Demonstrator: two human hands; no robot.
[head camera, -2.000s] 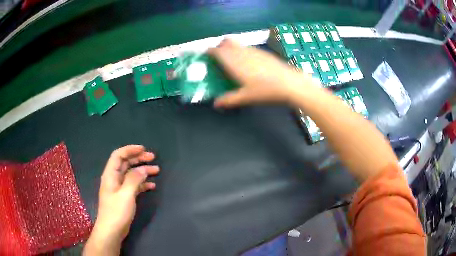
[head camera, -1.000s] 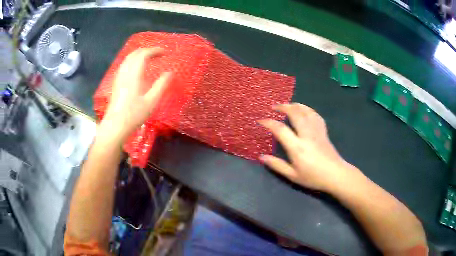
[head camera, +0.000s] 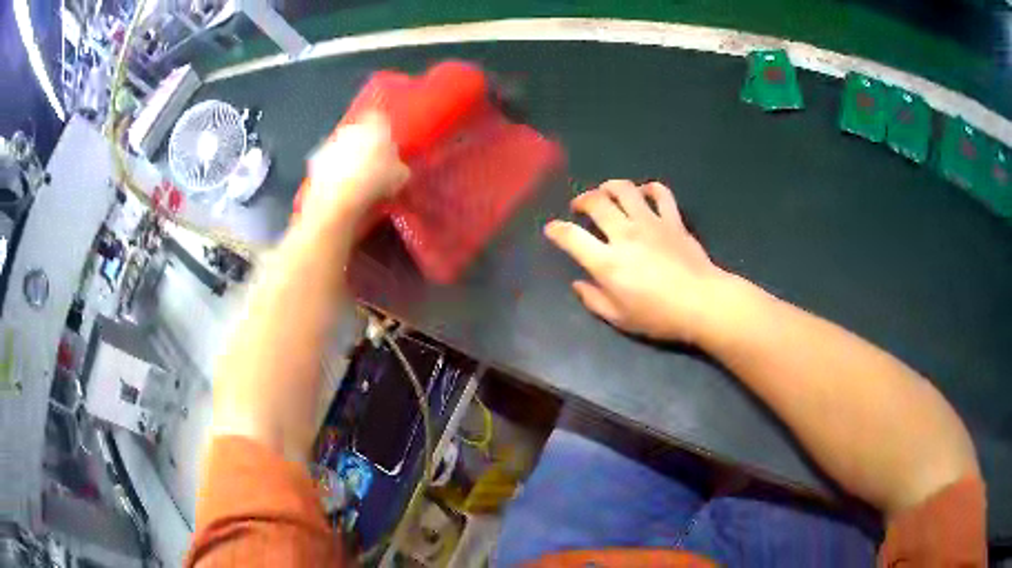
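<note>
A red bubble bag (head camera: 472, 183) is blurred at the left of the black mat, bunched and partly raised. My left hand (head camera: 361, 166) is closed on its left part; the fingertips are blurred. My right hand (head camera: 633, 261) is just right of the bag, apart from it, palm down over the mat with the fingers spread and nothing held. Green circuit boards lie along the back rail: one set (head camera: 772, 80) stands alone, and more (head camera: 866, 108) lie further right, with reddish-brown square pads up.
A small white fan (head camera: 208, 144) stands at the mat's left end. A pale rail (head camera: 555, 31) runs along the back, with the green conveyor behind it. Machinery is at the far left. Cables and a yellow item (head camera: 499, 477) are below the bench's front edge.
The red bag has bunched up and moved up and left with my left hand. My right hand has come off the bag's right part. The view has shifted, so the boards appear higher.
</note>
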